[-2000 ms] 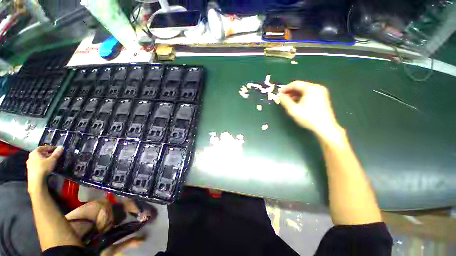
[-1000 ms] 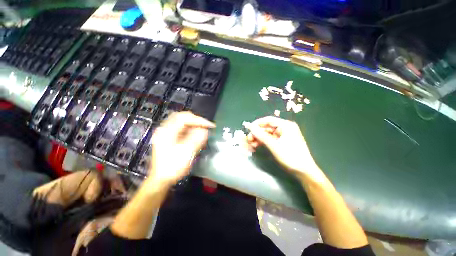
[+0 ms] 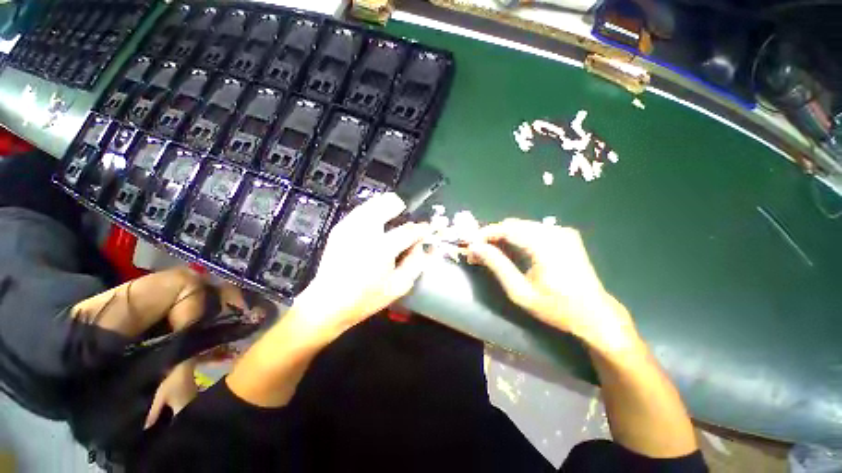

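Observation:
My left hand (image 3: 365,259) is bare, beside the tray's right end, its fingertips around a small dark part (image 3: 450,244). My right hand (image 3: 545,268) is bare, its thumb and index finger closed together at the right end of that part. The fingertips hide most of it, and I cannot tell whether a pale piece is between them. The nearer pile of small pale pieces (image 3: 454,222) lies just behind the fingertips. The black blister tray (image 3: 175,242) holds rows of black plastic housings (image 3: 297,224). A dark strip (image 3: 425,192) shows beside my left hand; I cannot tell what it is.
Small pale-tan pieces (image 3: 580,148) lie scattered farther back on the green bench mat (image 3: 665,249). A thin rod (image 3: 785,236) lies at the right. Another black tray (image 3: 69,42) is at the far left. A person's arm (image 3: 138,300) is below the tray's left side.
My left hand has left the tray's near left corner and come to the middle. My right hand has moved from the farther pieces to meet it. The view has shifted, moving the tray upward.

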